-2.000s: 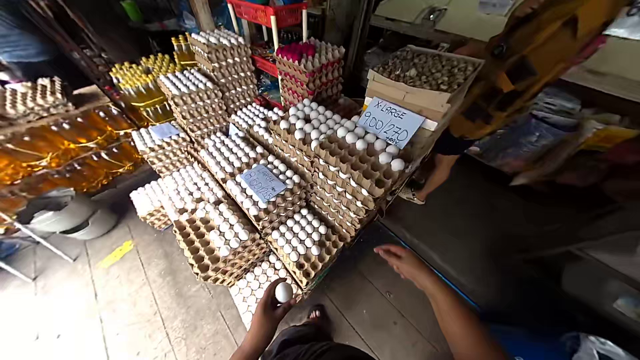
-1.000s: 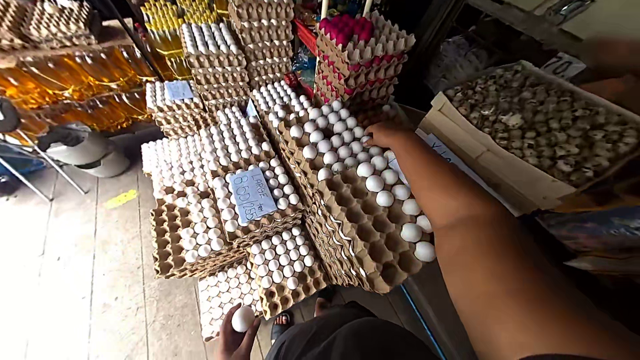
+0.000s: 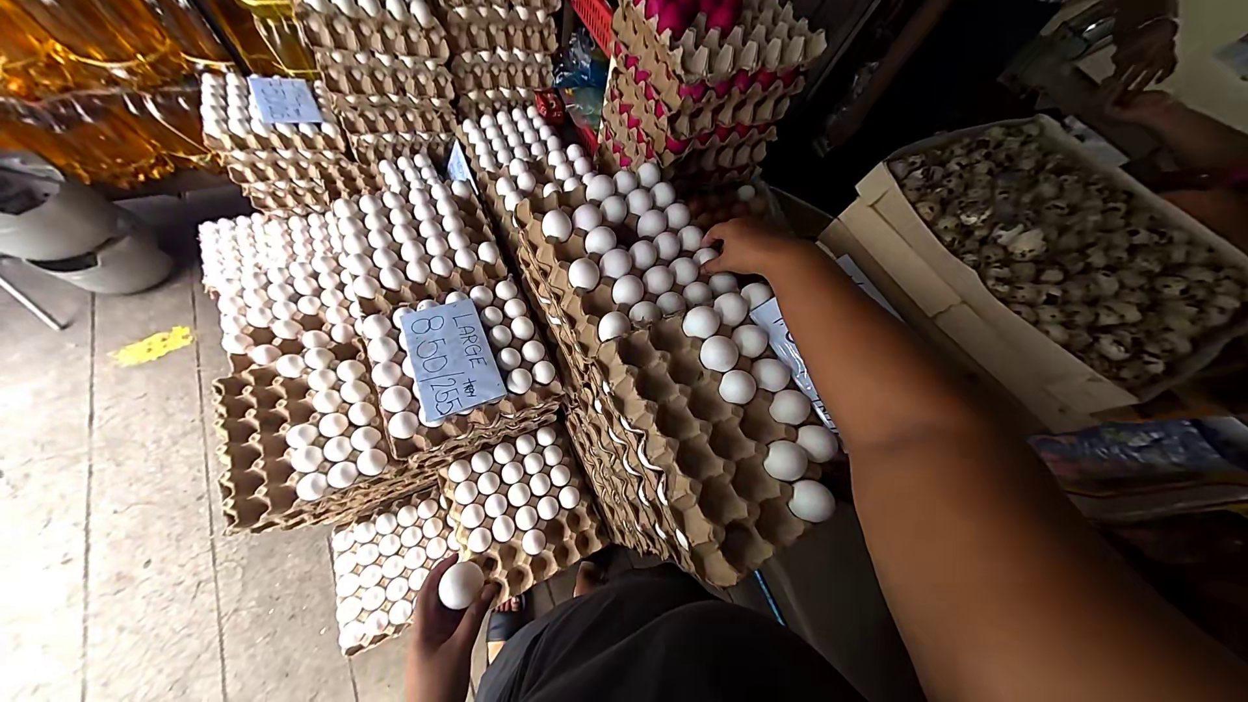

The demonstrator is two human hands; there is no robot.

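Observation:
A white egg rests between the thumb and fingers of my left hand, in front of the low stacks. My right hand reaches across to white eggs at the right edge of a tall stack of cardboard egg trays; its fingertips touch or nearly touch an egg, and whether they grip it cannot be told. The near tray of that stack has bare cups and a row of larger eggs along its right side. A handwritten price card lies on the trays to the left.
An open cardboard box of quail eggs stands at the right, with another person's hand beyond it. Trays with pink eggs rise at the back. Bottles of amber liquid and a grey plastic object are at the left.
My right hand has moved from beside the stack onto its far eggs. My left hand still holds the egg. The view has moved closer to the trays.

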